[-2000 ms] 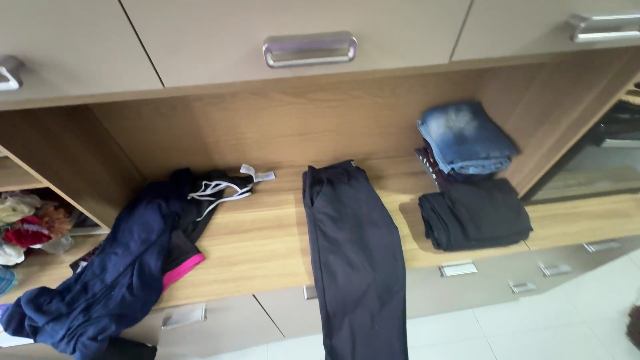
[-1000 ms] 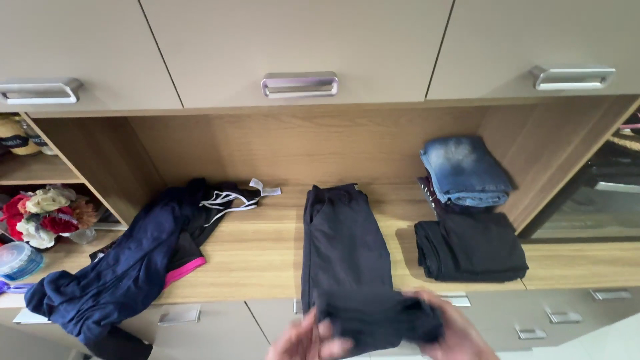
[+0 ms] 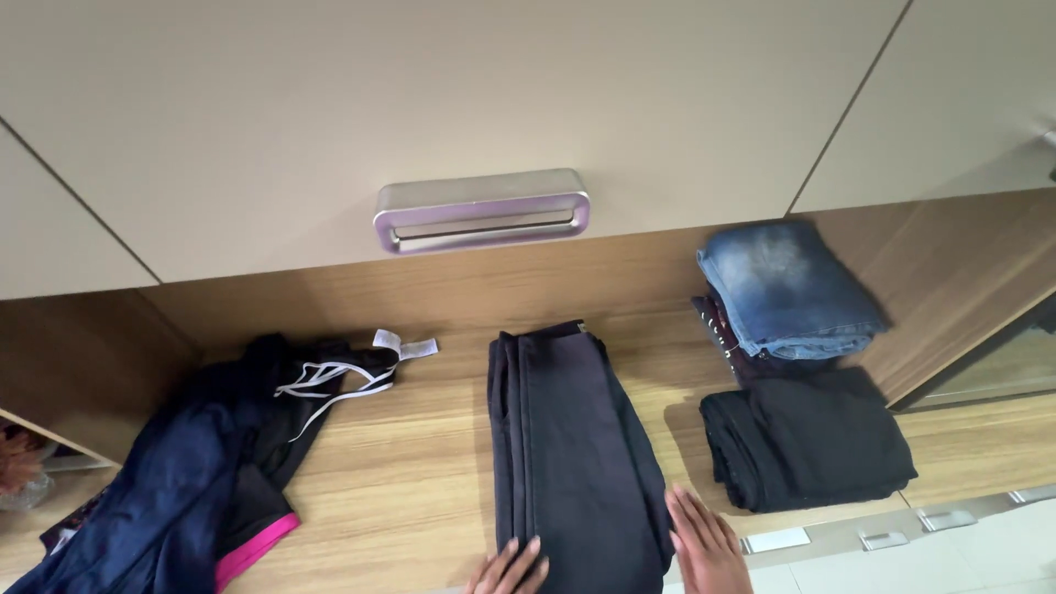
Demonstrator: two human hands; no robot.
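Note:
A pair of dark trousers (image 3: pixel 577 445), folded lengthwise, lies on the wooden shelf with the waistband toward the back. My left hand (image 3: pixel 507 568) rests at the lower left edge of the trousers, fingers spread. At their lower right edge is my right hand (image 3: pixel 708 540), its fingertips against the cloth and its fingers fairly straight. Neither hand is closed around the fabric. To the right sit folded black garments (image 3: pixel 813 441) and folded blue jeans (image 3: pixel 788 285), the jeans on top of a dark patterned garment (image 3: pixel 719 330). The lower end of the trousers is out of view.
A navy garment (image 3: pixel 177 470) lies loosely heaped at left, with a black piece edged in pink (image 3: pixel 257 549) and white drawstrings (image 3: pixel 346 388). Cabinet doors with a metal handle (image 3: pixel 483 210) overhang the shelf. Drawer handles (image 3: pixel 775 540) line the front below.
One second ago both hands held up a bunched dark part over the trousers' lower half; now the trousers lie long and flat with a hand at each side. The view has shifted closer.

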